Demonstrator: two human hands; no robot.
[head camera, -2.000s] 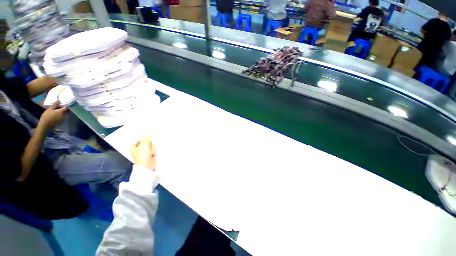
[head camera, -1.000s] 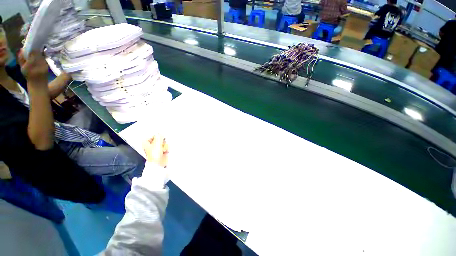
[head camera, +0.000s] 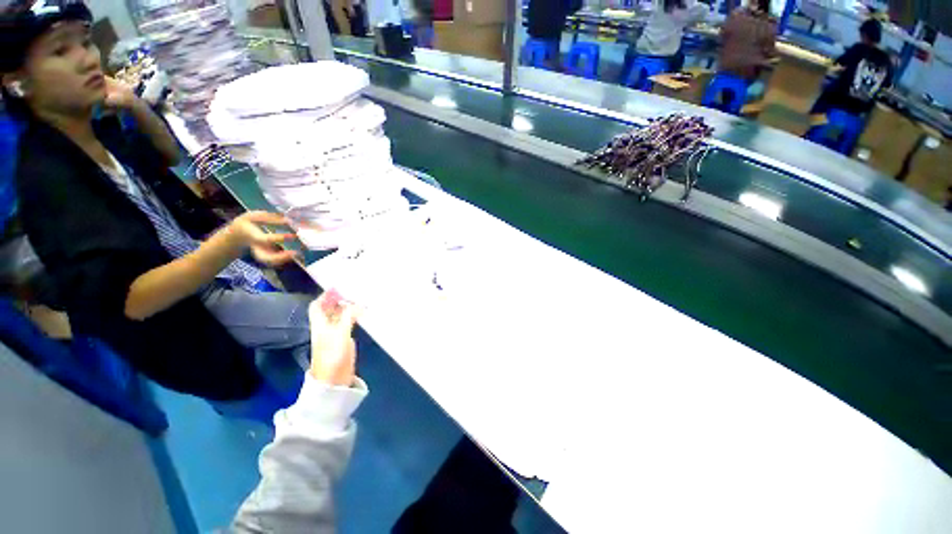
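Note:
My left hand (head camera: 334, 339), in a pale grey sleeve, is at the near edge of the white bench (head camera: 626, 396). Its fingers are close together and washed out, so I cannot tell if it holds anything. Just beyond it, a washed-out white panel (head camera: 402, 256) seems to lie on the bench, with small dark wire or connector pieces showing; its outline is hard to see. A tall stack of white panels (head camera: 324, 156) stands behind it at the bench's far left. My right hand is not in view.
A seated person (head camera: 115, 240) on the left holds an open hand (head camera: 266, 240) by the stack. A dark green conveyor belt (head camera: 585, 224) runs beyond the bench. A heap of wire harnesses (head camera: 658, 151) lies on its rail. Another stack (head camera: 193, 57) stands at the back left.
The view has turned left. The seated person has lowered the raised panel out of that hand. Dark pieces now show on the bench beside the stack. My left hand stays near the bench edge.

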